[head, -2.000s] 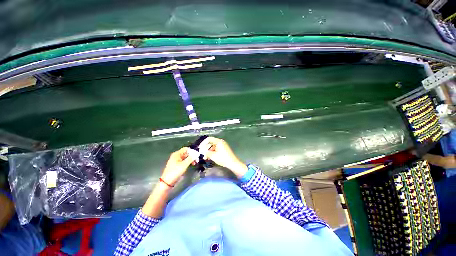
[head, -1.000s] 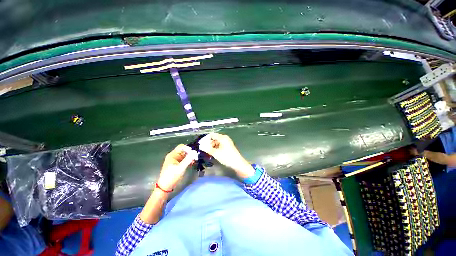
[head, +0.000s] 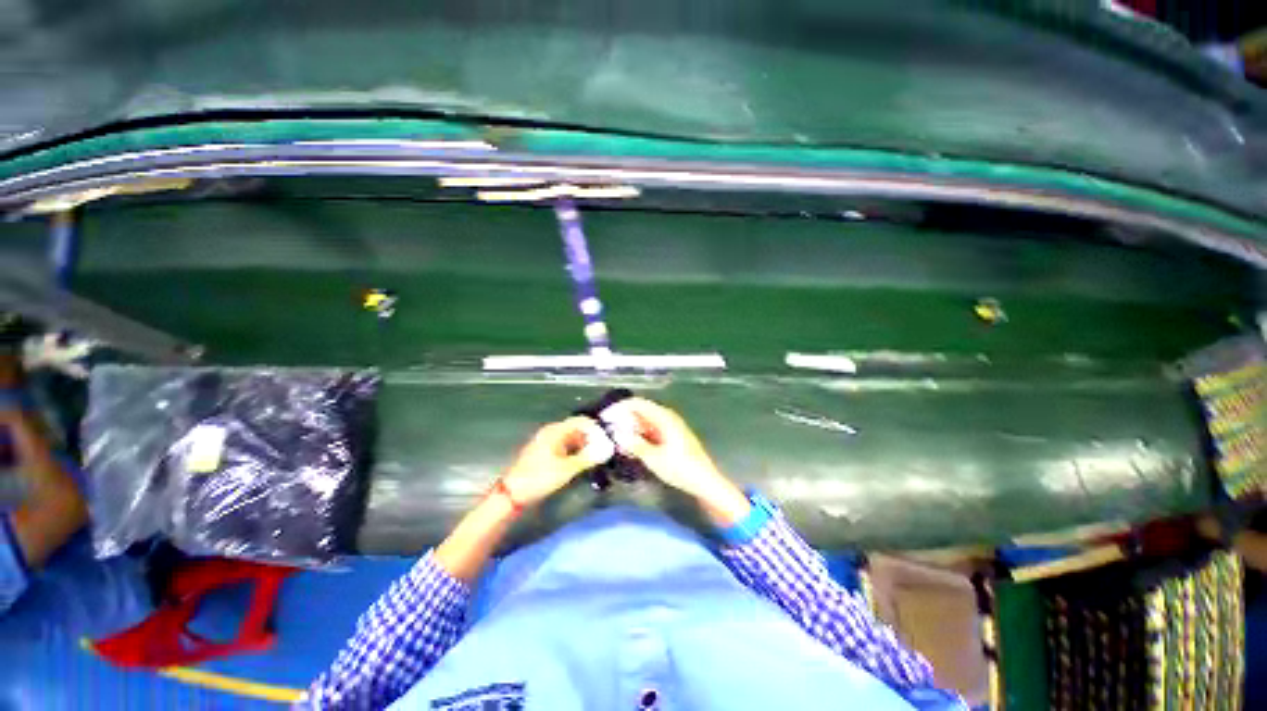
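My left hand (head: pixel 553 458) and my right hand (head: pixel 659 442) are close together over the near part of the green conveyor belt (head: pixel 917 445). The fingertips of both hands are pinched and show white coverings. What they pinch is too small and blurred to tell. Black components (head: pixel 621 472) lie in a small dark cluster between and under my hands, partly hidden by them. One small circuit board (head: pixel 378 300) lies on the belt at the left, and another small circuit board (head: pixel 988 310) lies at the right.
A clear plastic bag of black parts (head: pixel 264 465) lies at left on the belt's near edge. Purple tape (head: pixel 578 264) and a white strip (head: pixel 603 363) lie beyond my hands. A loaded tray (head: pixel 1195 632) and a cardboard box (head: pixel 928 611) are at lower right. Another person's arm (head: pixel 45 479) is at far left.
The view has shifted, so the bag, tape and hands appear further right. The two circuit boards have moved right along the belt. My hands stay together over the black cluster.
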